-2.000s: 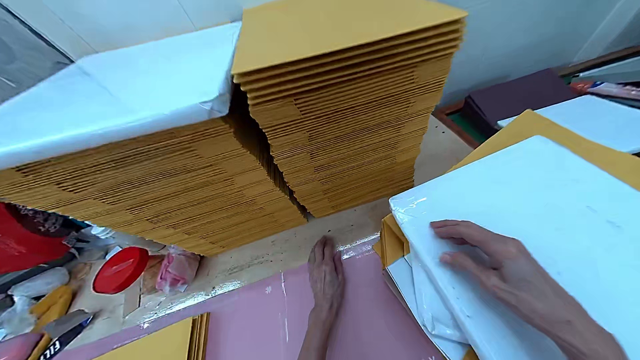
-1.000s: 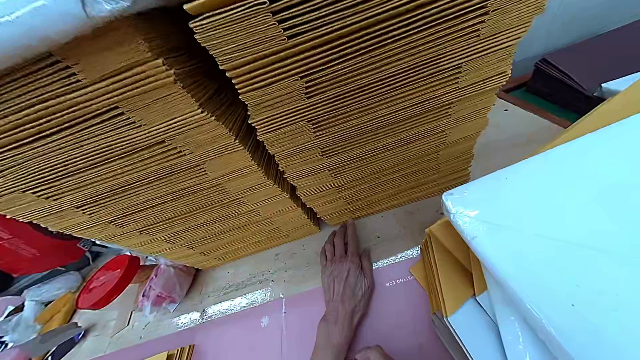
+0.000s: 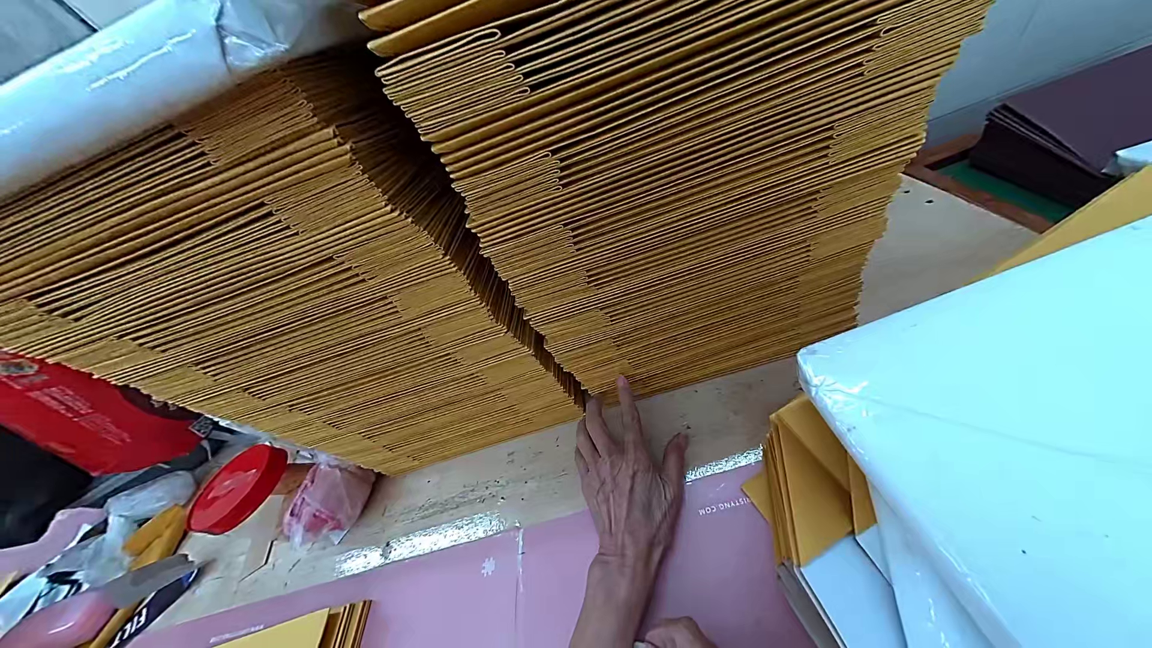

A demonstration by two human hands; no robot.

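Observation:
Two tall stacks of folded brown kraft paper envelopes, a left stack (image 3: 297, 297) and a right stack (image 3: 720, 198), stand side by side with a dark narrow gap between them. My left hand (image 3: 625, 490) lies palm down on the wooden tabletop, fingers spread, fingertips at the base of the stacks by the gap. It appears to hold nothing. Only the knuckles of my right hand (image 3: 675, 634) show at the bottom edge, beside my left wrist; its fingers are hidden. Under both hands lies a pink mat (image 3: 468, 580) bearing writing.
A white plastic-wrapped pack (image 3: 1008, 432) rests over brown envelopes at right. Another wrapped pack (image 3: 135, 81) tops the left stack. A red lid (image 3: 238, 489), a pink plastic bag (image 3: 328, 502) and clutter lie at left. Dark maroon sheets (image 3: 1071, 117) sit at upper right. More envelopes (image 3: 297, 628) lie at lower left.
My right hand has left the white wrapped pack and is now low beside my left wrist. My left hand remains at the foot of the stacks. The view has moved closer to them.

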